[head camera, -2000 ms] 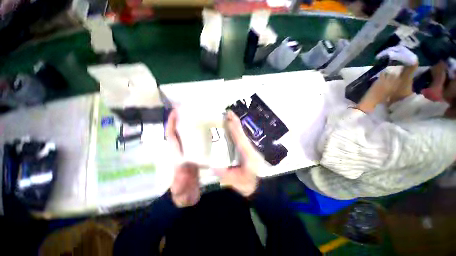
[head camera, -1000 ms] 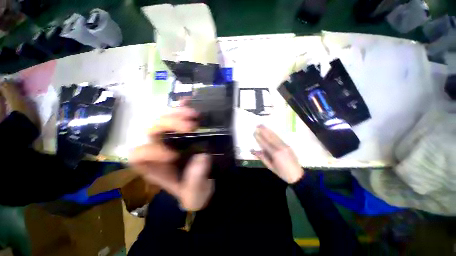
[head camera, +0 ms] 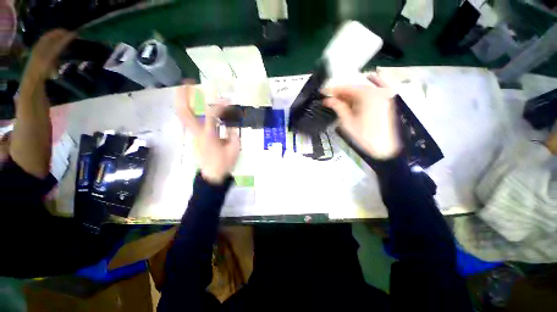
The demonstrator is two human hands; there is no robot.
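My right hand (head camera: 369, 116) is blurred and holds a black carton (head camera: 310, 105) with a white lid flap raised, tilted above the bench. My left hand (head camera: 211, 143), also blurred, has its fingers apart in front of black cartons with tall white lids (head camera: 244, 70) standing at the bench's back edge. Whether it touches them I cannot tell. A pile of glossy black carton blanks (head camera: 421, 137) lies at the right, partly hidden by my right arm.
A second pile of black blanks (head camera: 116, 173) lies at the left. A person's bare arm (head camera: 30, 116) reaches in from the left. Wrapped cylinders (head camera: 156, 58) and cartons stand on the green belt (head camera: 214, 27). A pale sleeve (head camera: 519, 189) is at the right.
The black carton that was in my left hand near the front edge is no longer there. My right hand, empty a second ago, has risen and holds a carton. My left hand has moved back.
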